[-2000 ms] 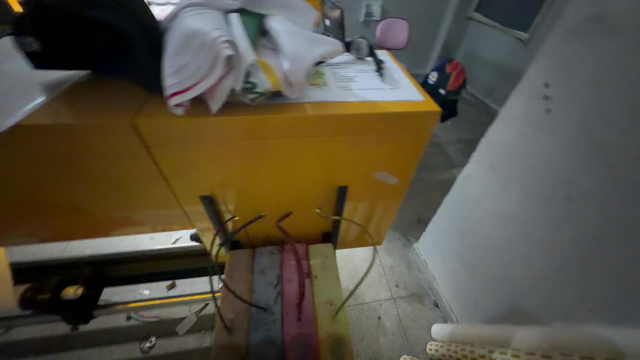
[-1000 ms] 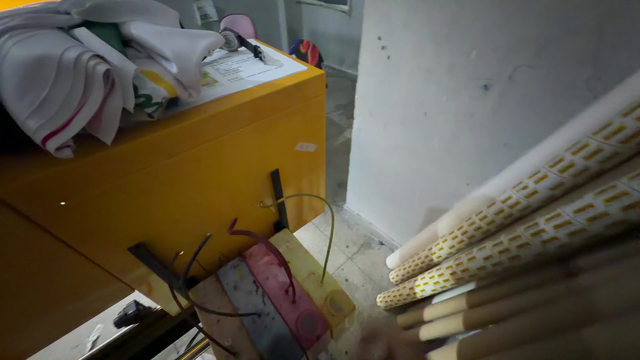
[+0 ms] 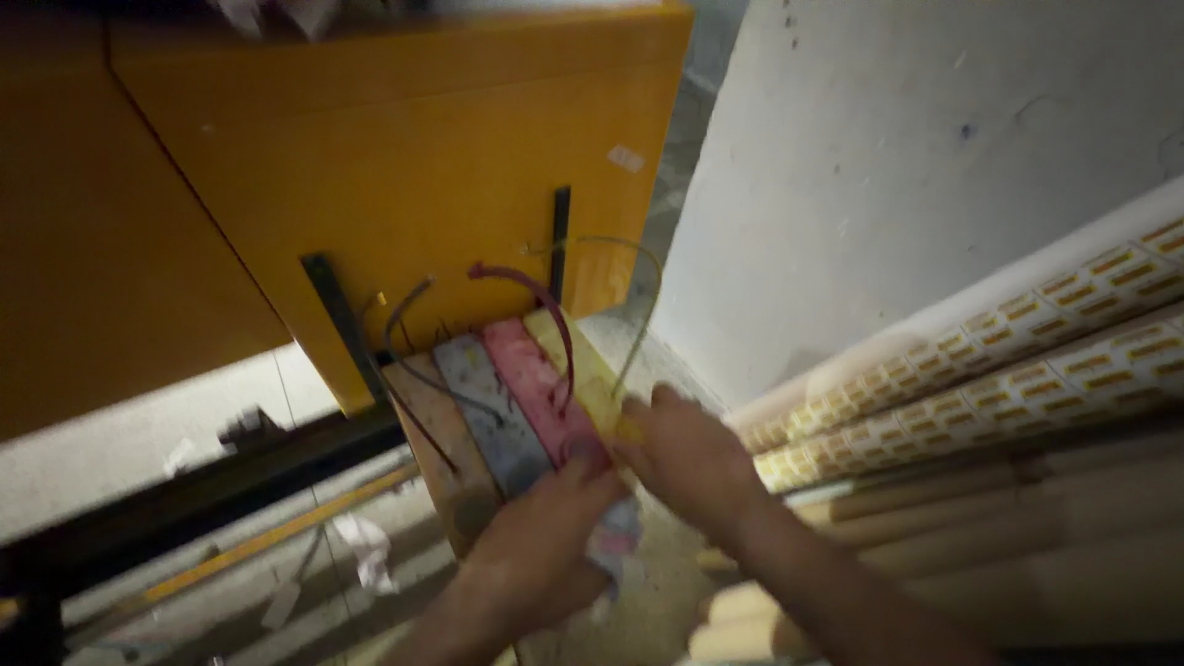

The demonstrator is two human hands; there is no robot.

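Observation:
Below the orange panel stand several ink containers side by side: a brownish one [image 3: 435, 398], a grey-blue one [image 3: 490, 416], a pink one [image 3: 532, 379] and a yellow one [image 3: 578, 365]. Thin tubes curve up out of them; a dark red tube [image 3: 555, 324] rises from the pink one. My left hand [image 3: 546, 536] is at the near end of the pink container, over its cap, with a stained cloth [image 3: 615, 541] beneath the fingers. My right hand [image 3: 689, 453] has its fingers at the near end of the yellow container. Blur hides the exact grip of both.
An orange cabinet panel [image 3: 416, 157] with two black brackets rises behind the containers. Patterned rolls [image 3: 971, 370] and plain rolls [image 3: 999, 546] lie at right, beside a grey wall [image 3: 925, 166]. A black rail [image 3: 194, 490] runs along the left, above a tiled floor with scraps.
Both my hands have come into view at the near ends of the pink and yellow containers; one second ago only a blur showed near the bottom edge. The view has tilted down.

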